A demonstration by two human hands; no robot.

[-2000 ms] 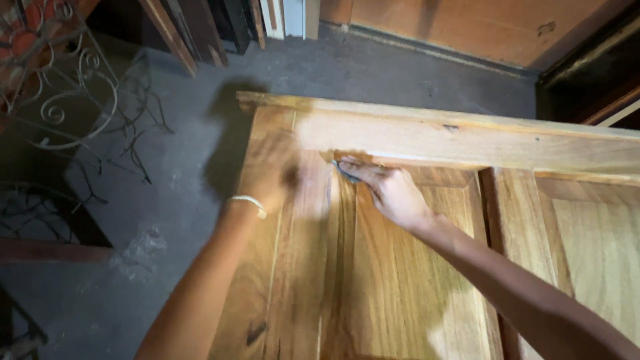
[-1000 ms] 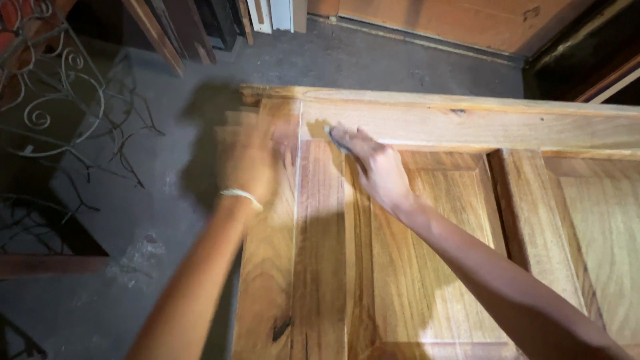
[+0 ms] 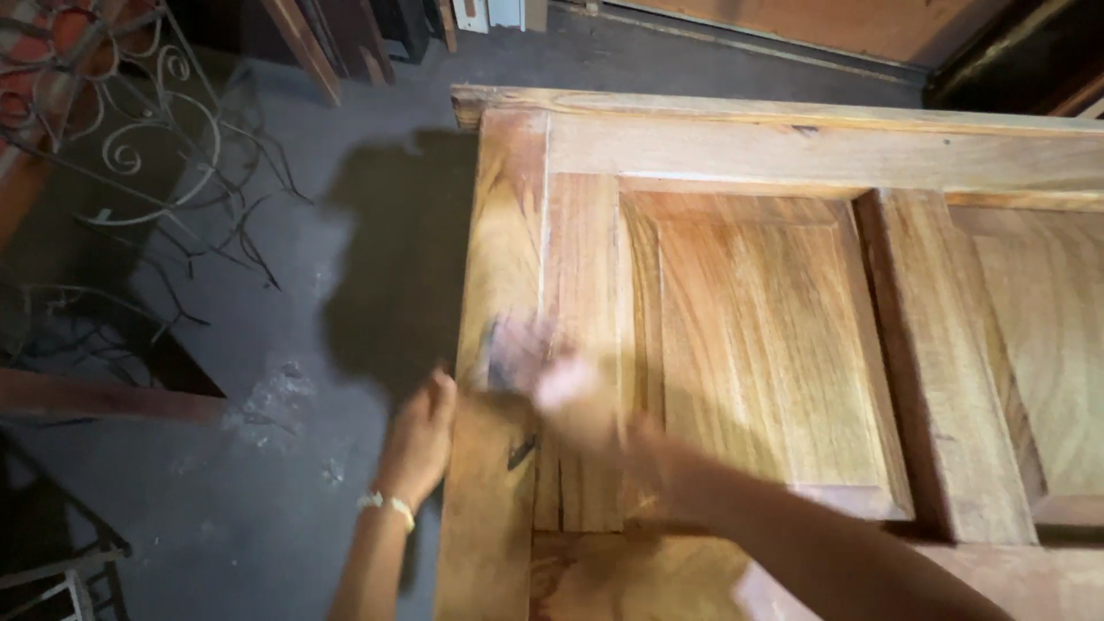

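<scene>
A panelled wooden door [image 3: 750,328] with raised panels and pale joint lines lies flat before me. My right hand [image 3: 561,371], blurred by motion, presses a dark, thin piece, possibly sandpaper [image 3: 500,354], onto the left edge board of the frame. What the piece is exactly cannot be told. My left hand [image 3: 423,431], with a light bracelet [image 3: 388,507] at its wrist, rests at the door's outer left edge, thumb near the rim. Its fingers are partly hidden, so its hold on the edge is unclear. A dark knot shows in the board just below my right hand.
Scrolled wrought-iron pieces [image 3: 164,129] stand on the left, above the grey concrete floor [image 3: 285,466]. A reddish bar [image 3: 103,395] juts in below them. Wooden boards [image 3: 302,43] lean at the top left, and an orange-brown panel [image 3: 845,26] stands beyond the door.
My right hand has moved down and left from the upper rail to the left edge board. My left hand has moved from on top of that board down to its outer edge.
</scene>
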